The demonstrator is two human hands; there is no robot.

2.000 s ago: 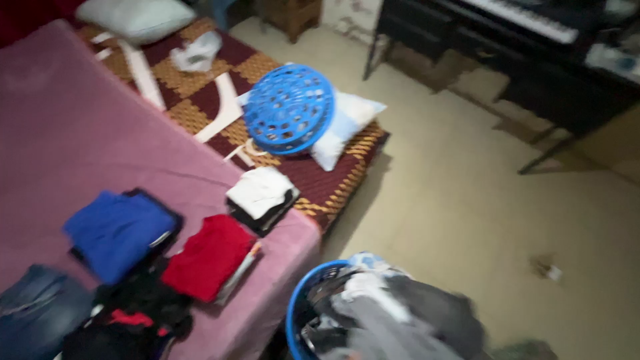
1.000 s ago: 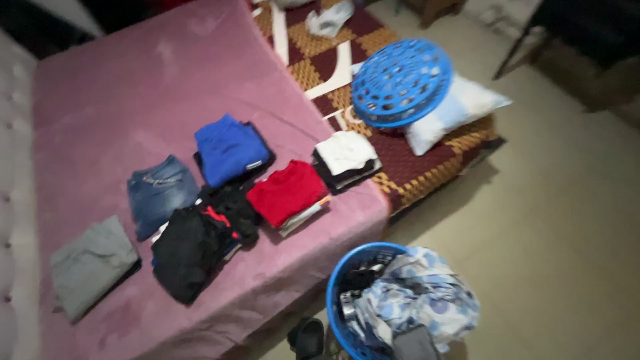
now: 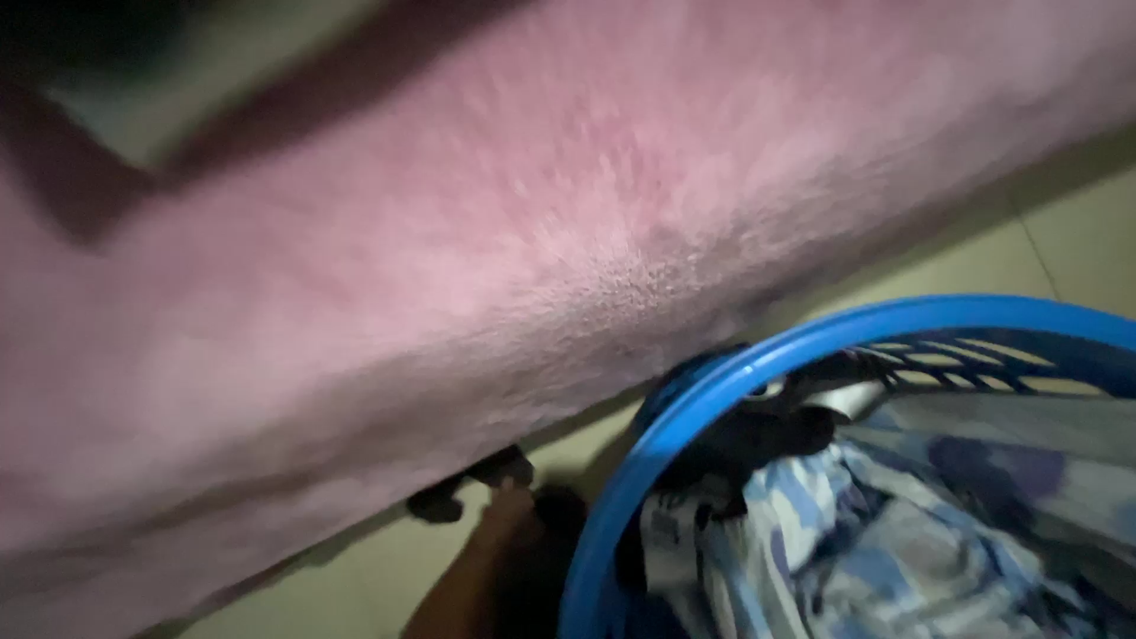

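Note:
At the bottom of the head view, what appears to be my left hand [image 3: 510, 506] reaches toward a dark object [image 3: 503, 466], perhaps footwear, at the lower edge of the bed. Blur and shadow hide its fingers, so contact or a hold cannot be told. My right hand is out of sight. A blue plastic laundry basket [image 3: 661, 453] stands at the lower right, its rim near. Inside it lie a crumpled blue, white and grey patterned cloth [image 3: 914, 559] and darker clothes [image 3: 763, 435].
The pink bed cover [image 3: 399, 266] fills the upper and left part of the view, with blurred dark shapes [image 3: 80, 169] at the top left. Tiled floor [image 3: 941, 257] shows beyond the basket. Another dark shape [image 3: 435, 501] lies by the bed's lower edge.
The view has dropped close to the bed's side and the basket; the folded clothes are out of sight. A bare limb, likely my left arm, has come in at the bottom.

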